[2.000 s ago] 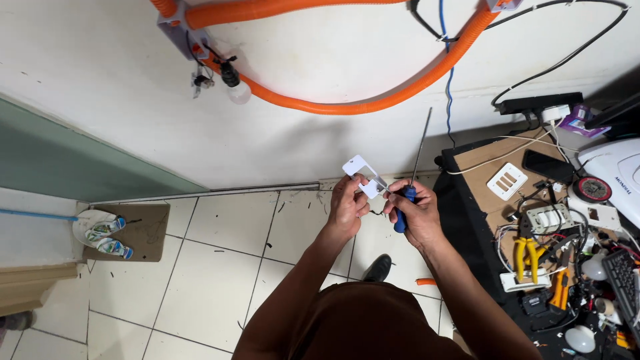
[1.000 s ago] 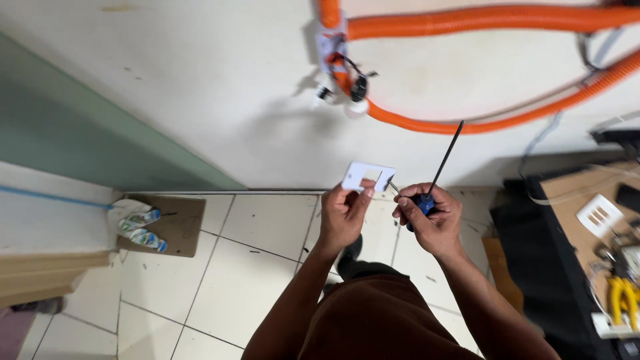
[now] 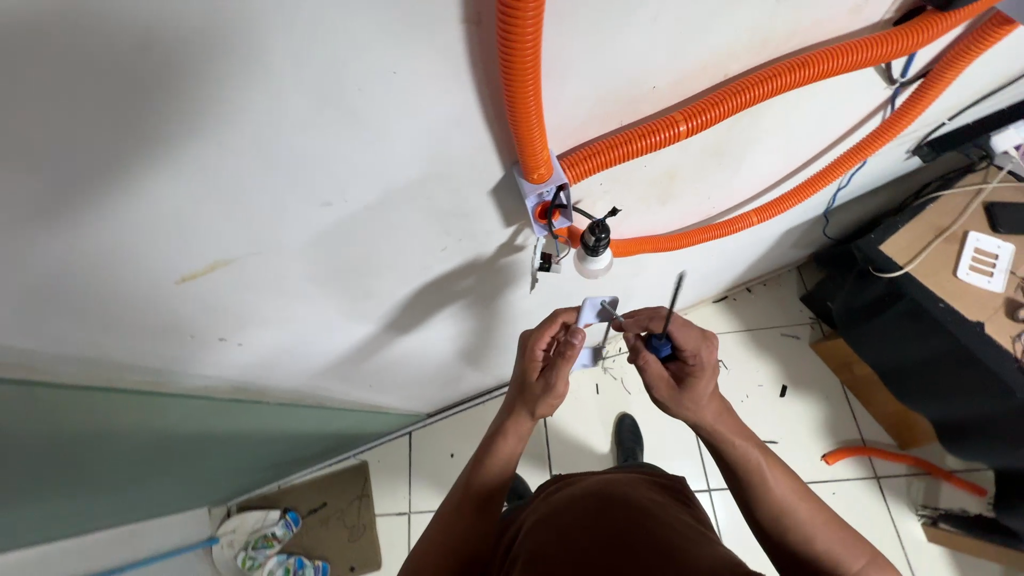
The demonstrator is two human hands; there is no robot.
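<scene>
My left hand (image 3: 548, 364) grips a white plastic switch cover plate (image 3: 596, 310) with a rectangular opening. My right hand (image 3: 676, 360) holds a screw (image 3: 612, 312) between thumb and fingers, its tip at a hole in the plate's upper part. A screwdriver with a blue handle (image 3: 659, 346) is tucked in the same hand, its dark shaft pointing up. Above the hands, an open electrical box (image 3: 546, 194) on the wall has black wires coming out. Beside it hang a light bulb in a black holder (image 3: 594, 248) and a small wired switch part (image 3: 547, 262).
Orange corrugated conduits (image 3: 688, 120) run along the wall into the box. At right, a table (image 3: 904, 240) bears a white slotted plate (image 3: 986, 262) and a phone (image 3: 1006, 217). An orange conduit piece (image 3: 904, 464) and scraps lie on the tiled floor. Sandals (image 3: 272, 544) rest at lower left.
The view has shifted, bringing the wall box closer to the hands. The screw, lower beside the plate one second ago, is now at the hole in its upper part. Both hands keep their holds.
</scene>
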